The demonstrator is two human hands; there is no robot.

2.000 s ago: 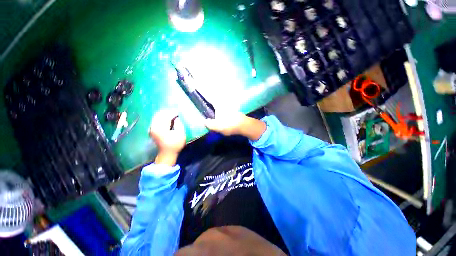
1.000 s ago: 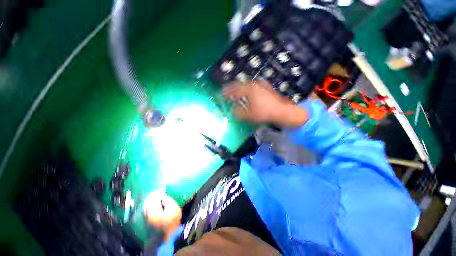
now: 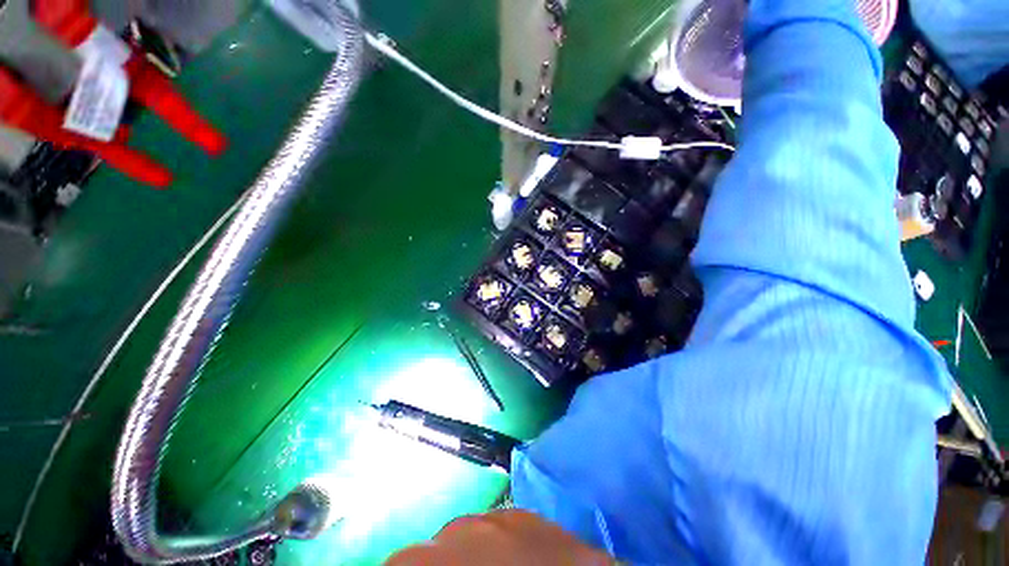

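The pen-shaped power tool lies on the green mat in the lamp glare, its thin tip to the left, its rear end meeting my blue sleeve. A slim dark hand tool lies just above it. The black blister tray holds parts with pale centres in its pockets; my right sleeve covers its right side. My right arm stretches up to the top edge, and my right hand is cut off there. My left hand is out of the picture.
A gooseneck lamp curves down the left side to its head. A round pale fan is behind my sleeve at the top. A white cable crosses the bench top. Red-handled tools are at upper left. Another black tray is at far right.
The view has swung up and to the right. My right arm has reached up past the tray, and its hand has left the picture. My left hand has also gone out of view.
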